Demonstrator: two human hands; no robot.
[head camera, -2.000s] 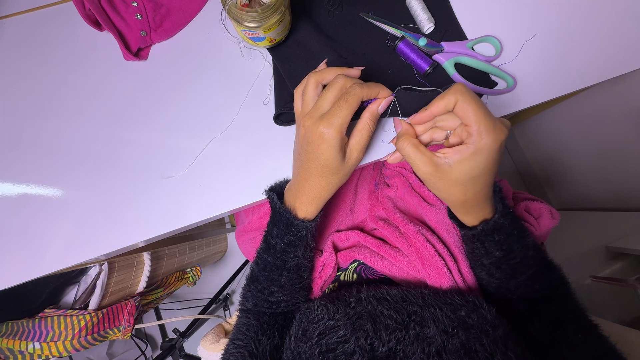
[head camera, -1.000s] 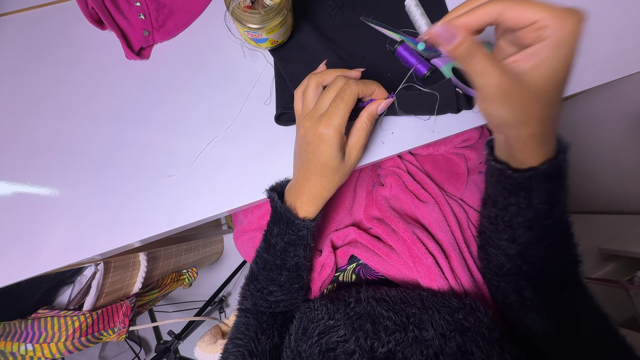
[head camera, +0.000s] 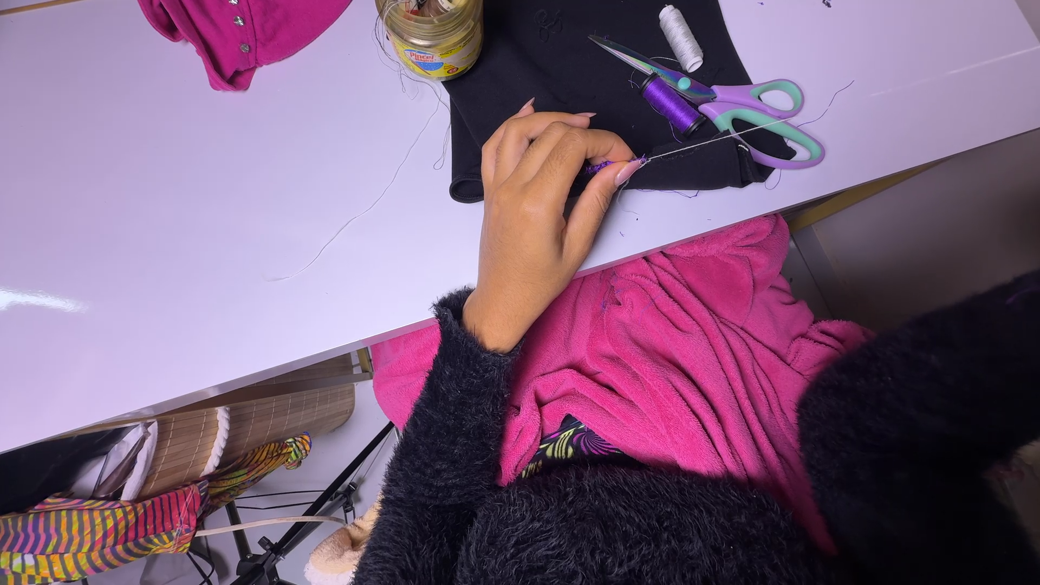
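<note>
Thumb and index finger of my left hand (head camera: 536, 203) pinch the purple-stitched edge of a black fabric piece (head camera: 536, 81) near the table's front edge. A pale thread (head camera: 691, 147) runs taut from that pinch to the right, across the scissors' handles. My right hand is out of view; only its black fuzzy sleeve (head camera: 918, 382) shows at the right. On the fabric lie scissors with lilac and mint handles (head camera: 719, 95), a purple thread spool (head camera: 672, 106) partly under them, and a white thread spool (head camera: 681, 38).
A glass jar with a yellow label (head camera: 431, 36) stands at the top, with loose threads beside it. A magenta garment with snaps (head camera: 244, 32) lies at the upper left. Pink plush cloth (head camera: 650, 349) covers my lap below the table edge. A black stand (head camera: 301, 528) is at the lower left.
My right hand was close to my left, then rose over the scissors and has moved out of view to the right. The thread now stretches out straight. My left hand keeps its pinch.
</note>
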